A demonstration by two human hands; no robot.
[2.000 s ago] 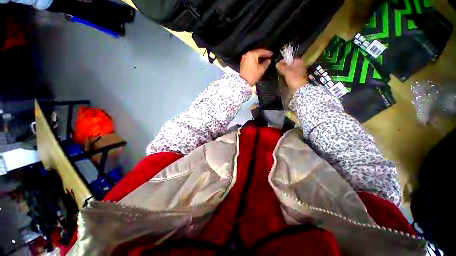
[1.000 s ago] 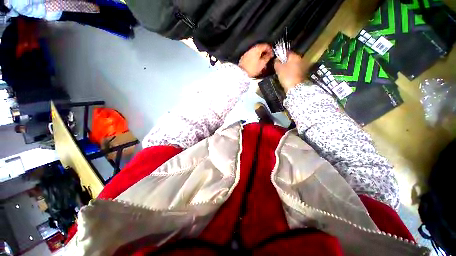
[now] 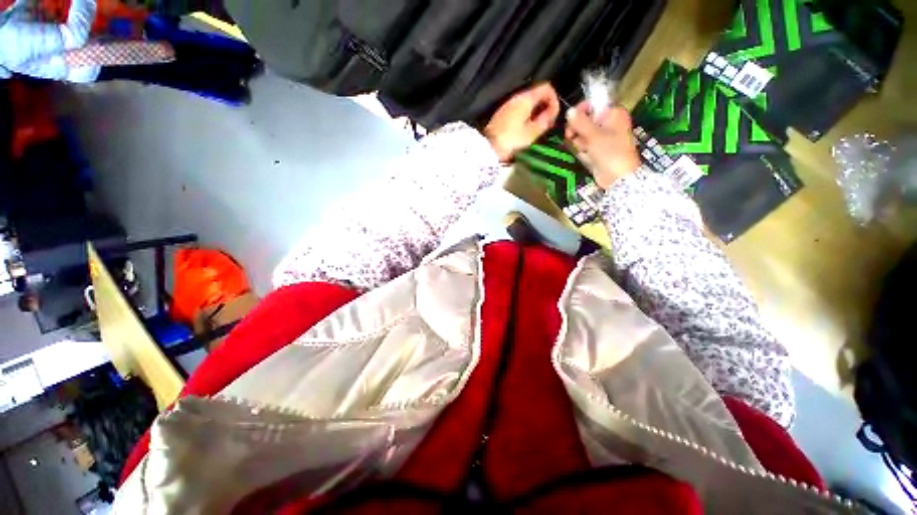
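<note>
A dark grey-green backpack [image 3: 442,50] lies at the top centre. My left hand [image 3: 523,123] is at its lower edge, thumb and finger pinched together; a thin pale strand seems to run from it towards my right hand. My right hand [image 3: 605,141] is closed on a tuft of clear-white tag fasteners [image 3: 597,93]. A green-and-black hang tag [image 3: 551,166] shows just below and between my hands, its white barcode patch towards me. How it is attached is hidden.
Two fanned stacks of green-black hang tags [image 3: 749,191] lie on the yellow table [image 3: 794,251] at the right, beside a crumpled clear bag [image 3: 863,176]. A dark bag is at the right edge. An orange bundle [image 3: 206,285] and a person's sleeve [image 3: 35,45] are at the left.
The card between my hands showed a dark face before and now shows green stripes. My hands have moved slightly apart.
</note>
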